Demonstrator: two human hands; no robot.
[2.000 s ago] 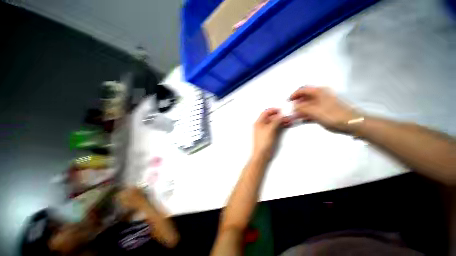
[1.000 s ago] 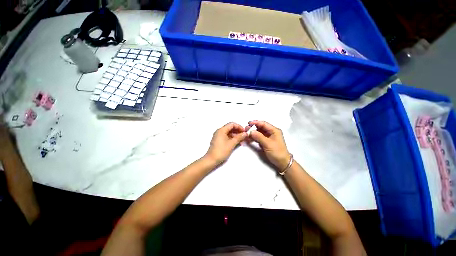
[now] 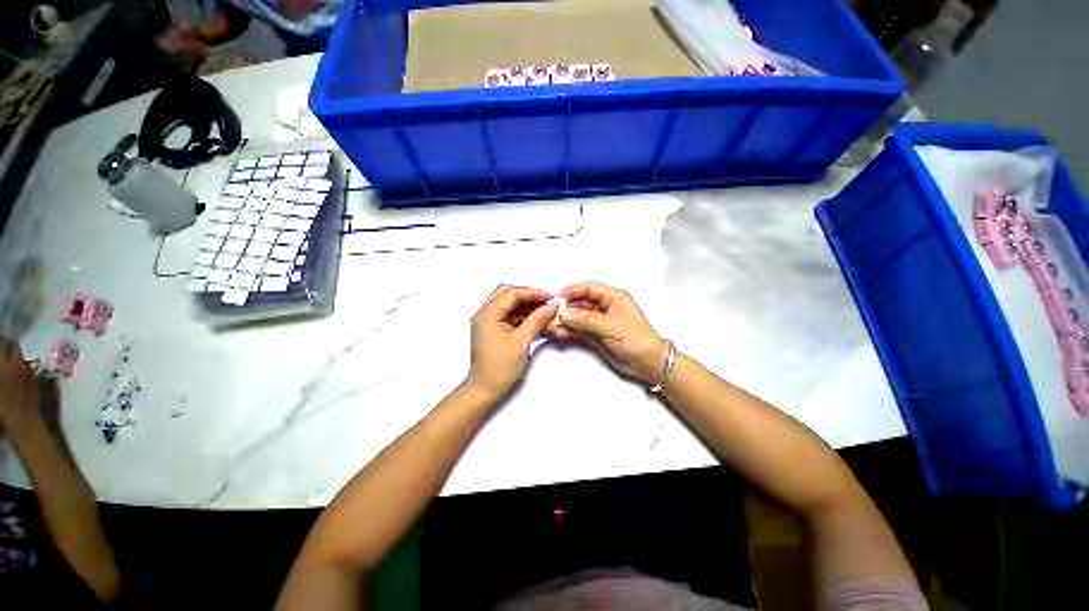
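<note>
My left hand point(image 3: 510, 339) and my right hand point(image 3: 613, 326) meet above the white marble-patterned table point(image 3: 573, 418). Their fingertips hold a tiny white piece point(image 3: 558, 308) between them; the fingers hide most of it. A bit of something dark or purple shows just below the fingertips. To the left, a grid of small white squares point(image 3: 265, 227) lies on a clear and grey tray. A large blue crate point(image 3: 597, 137) stands behind my hands, with a short row of small pink pieces point(image 3: 549, 75) on its tan board.
A smaller blue crate point(image 3: 931, 310) with white lining and pink pieces stands at right. At left are a grey-white bottle point(image 3: 149, 191), a black coil point(image 3: 189, 124), loose pink pieces point(image 3: 87, 313), small scattered bits point(image 3: 118, 408) and another person's arm point(image 3: 54, 477). Another hand shows at top left.
The view has steadied and shifted; the smaller crate came into view at right. My hands stay together at the small piece. Another person's hand now shows at the top left.
</note>
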